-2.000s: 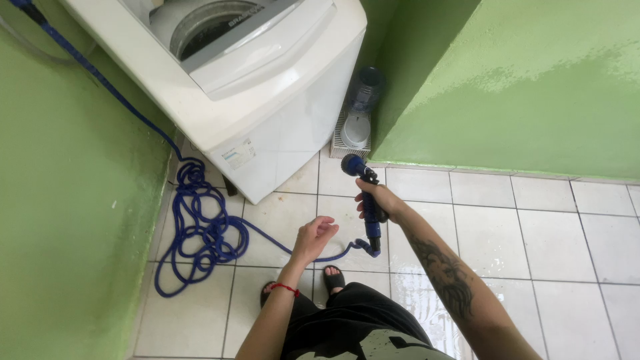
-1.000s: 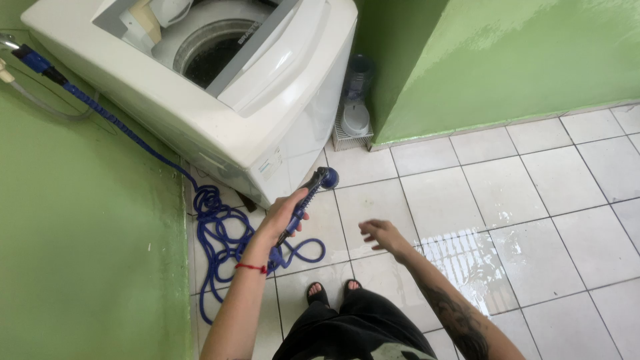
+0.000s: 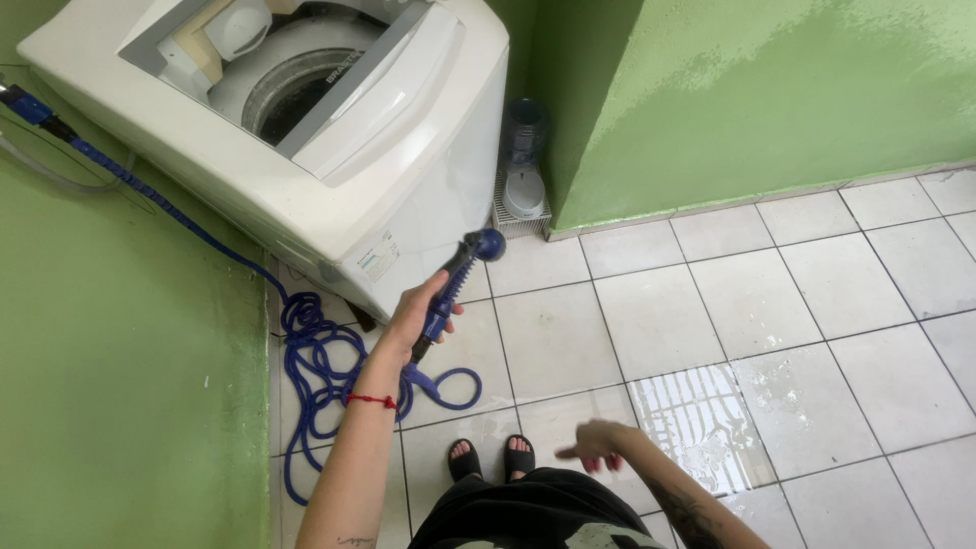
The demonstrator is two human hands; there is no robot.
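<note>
My left hand [image 3: 418, 316] grips a blue and black hose spray nozzle [image 3: 451, 293], its round head pointing up and to the right, in front of the washing machine. A blue fabric hose [image 3: 316, 366] lies in loose loops on the tiles at the left and runs up along the wall to a blue connector [image 3: 29, 105] at the upper left. Low in the view, right of my feet, my right hand [image 3: 602, 444] is empty above the floor, with some fingers extended and slightly blurred.
A white top-loading washing machine [image 3: 328, 206] with a partly raised lid stands at the upper left. Beside it, a pet dispenser [image 3: 524, 191] sits on a white grated stand [image 3: 499, 221]. Green walls [image 3: 747, 99] border the white tiled floor [image 3: 656, 320], which has a wet patch [image 3: 701, 427].
The spray nozzle has passed from my right hand to my left. My right hand has let go and moved lower, away from the nozzle. The view has shifted.
</note>
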